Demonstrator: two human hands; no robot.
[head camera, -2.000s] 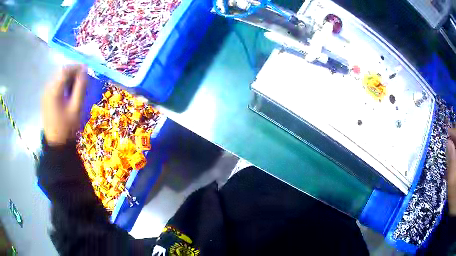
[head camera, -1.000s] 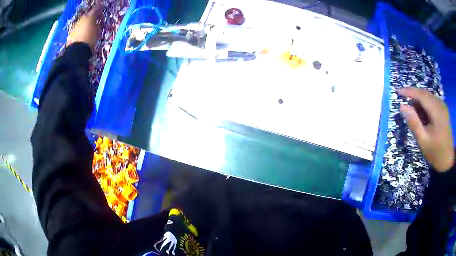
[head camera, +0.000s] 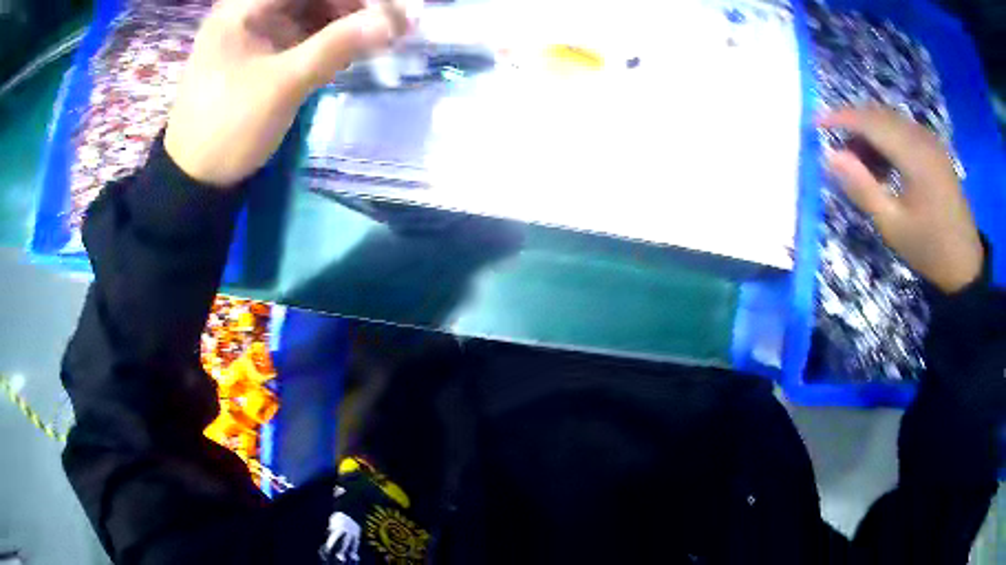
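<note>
My left hand (head camera: 259, 94) is at the top left, blurred, between the left parts bin (head camera: 121, 132) and the white fixture (head camera: 640, 144). Its fingertips are near the fixture's slide; I cannot tell whether they hold a piece. My right hand (head camera: 905, 199) is over the right parts bin (head camera: 807, 221) of black-and-silver pieces. Its thumb and forefinger tips look slightly apart, but blur hides whether it holds a piece. An orange part (head camera: 574, 55) sits on the fixture's glaring top, near the upper edge.
A lower-left bin (head camera: 270, 408) holds a heap of orange pieces (head camera: 241, 386), partly behind my left sleeve. The green bench (head camera: 618, 292) runs along the fixture's front. A yellow-marked line (head camera: 31, 408) crosses the grey floor at the left.
My left hand has come out of the left parts bin and moved right towards the fixture. My right hand remains over the right parts bin. The camera view has shifted.
</note>
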